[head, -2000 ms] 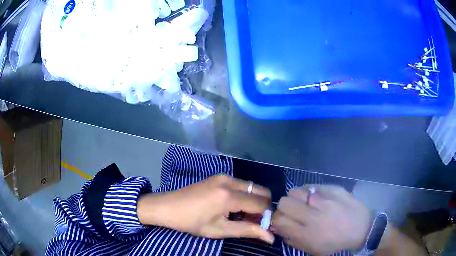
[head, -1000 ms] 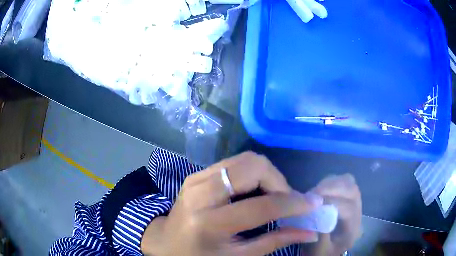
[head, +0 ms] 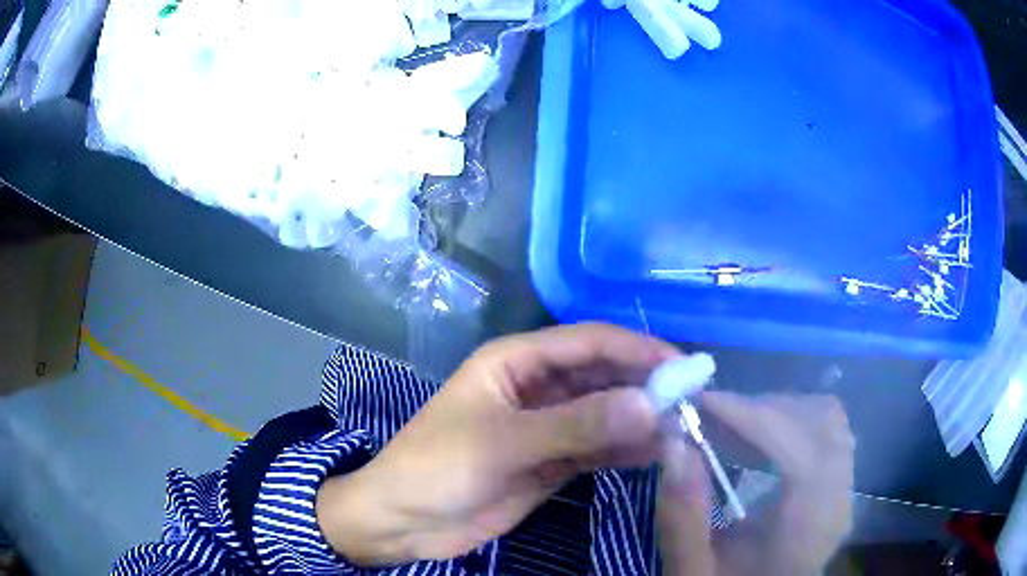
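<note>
My left hand (head: 496, 450) pinches a white plastic housing (head: 681, 380) between thumb and fingers, over the worktop's front edge. A thin silvery stem insert (head: 714, 464) with a small white collar slants down and right just below the housing. My right hand (head: 777, 473), blurred, has its thumb and fingers around the stem's collar end. Whether the stem's upper end is inside the housing is hidden. A thin line sticks up above my left fingers.
The blue tray (head: 552, 225) holds white housings (head: 672, 28) at its top edge, a lone stem (head: 724, 273) and several stems at lower right. An open bag of housings (head: 270, 113) lies left. Clear sleeves lie far left and right. A cardboard box (head: 43, 304) stands on the floor.
Both hands have risen from the lap to the worktop edge. The housing has moved up and left since one second ago, and a stem now shows below it. Housings have appeared at the tray's top.
</note>
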